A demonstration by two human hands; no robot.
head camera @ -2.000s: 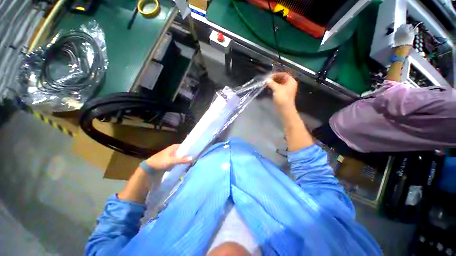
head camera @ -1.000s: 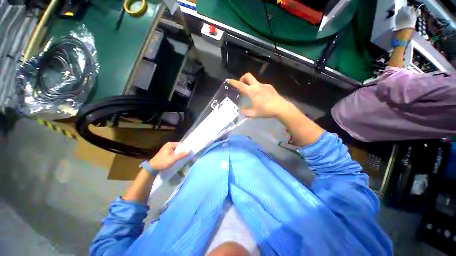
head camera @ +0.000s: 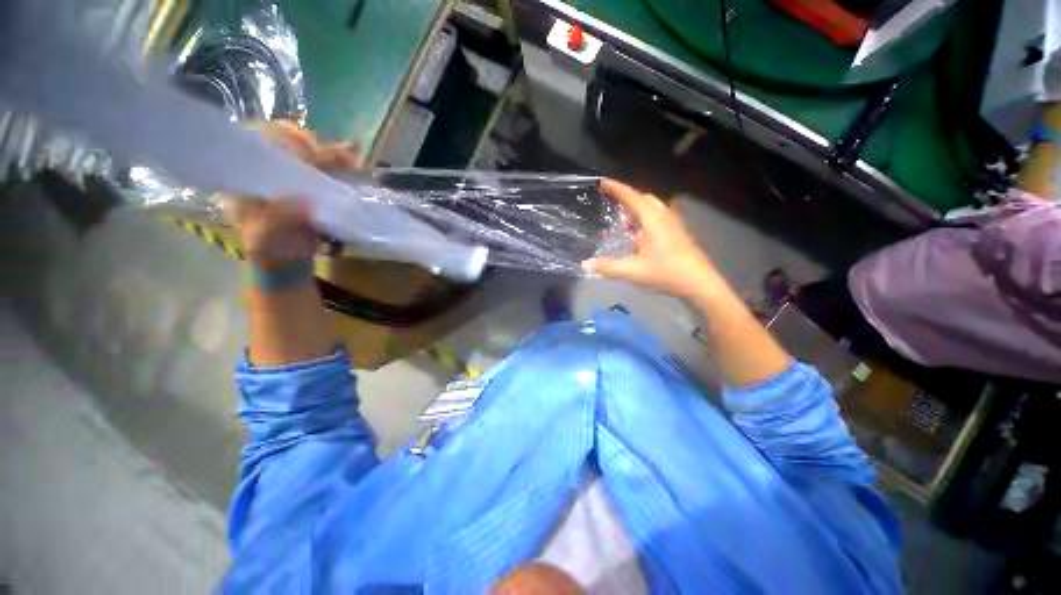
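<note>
A long white frame bar runs from the upper left to the middle of the view, blurred and close to the camera at its far end. My left hand grips it, the fingers partly hidden behind the bar. Clear plastic wrap stretches from the bar's near end to my right hand, which holds the wrap's end between thumb and fingers. The bar's near end lies inside or beside the wrap; I cannot tell which.
A green bench with bagged cable coils is at upper left. A metal-edged green-matted bench with a red push button is at the top. A person's pink sleeve is at right. A black hose loop hangs behind the bar.
The bar has swung up and left with my left hand. My right hand has moved right, off the bar's end, and the wrap is now stretched between the bar and that hand.
</note>
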